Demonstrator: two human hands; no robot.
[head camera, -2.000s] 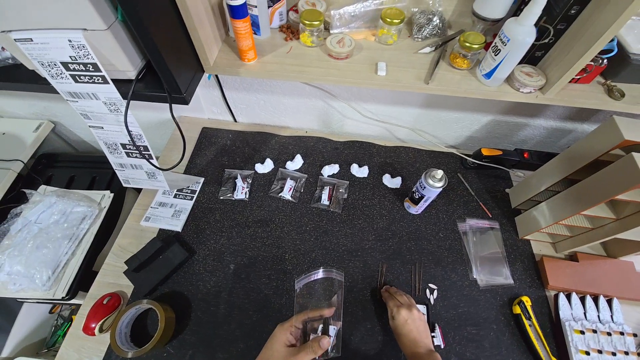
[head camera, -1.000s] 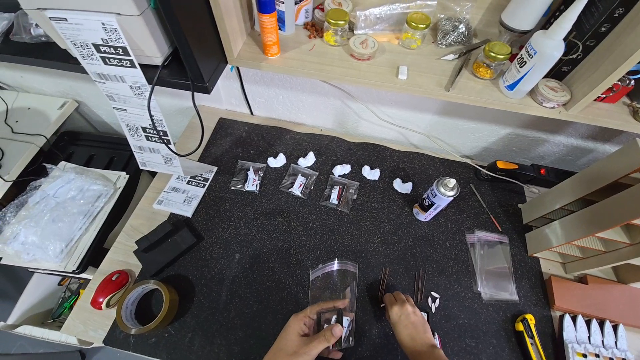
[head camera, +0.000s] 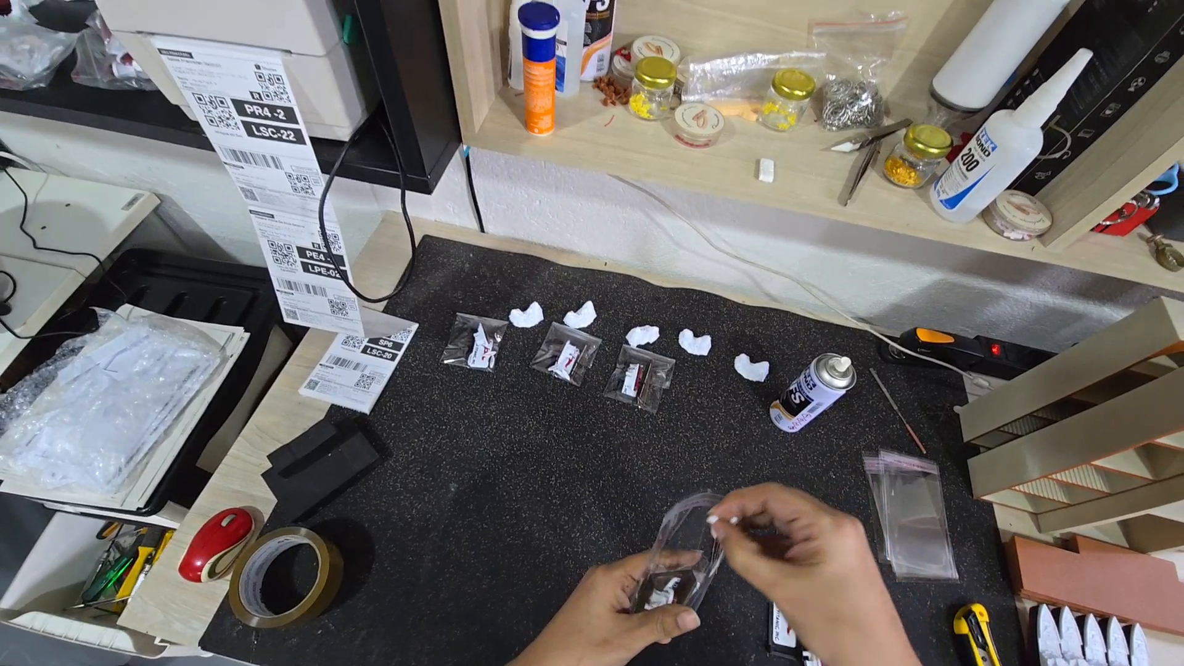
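Observation:
A clear plastic bag (head camera: 686, 536) with a dark and white item inside is held near its bottom by my left hand (head camera: 615, 606). At the bag's upper right edge is my right hand (head camera: 800, 546), thumb and fingertips pinched on a small white piece (head camera: 724, 521). Below my right hand, a dark item with a white label (head camera: 783, 629) is partly hidden. Farther back on the black mat lie small filled bags (head camera: 474, 342), (head camera: 564, 353), (head camera: 638, 377) and several curved white pieces (head camera: 695, 342).
A spray can (head camera: 812, 393) stands at the mat's right, near flat clear bags (head camera: 916, 518). A yellow cutter (head camera: 976, 634) lies at the lower right. Brown tape (head camera: 285, 577), a red mouse (head camera: 219, 544) and folded black material (head camera: 322, 467) are at the left. A shelf (head camera: 684, 166) overhangs the back.
My right hand has moved up from the mat to the bag's opening and now pinches a small white piece. My left hand still holds the bag, which is now tilted and opened wider.

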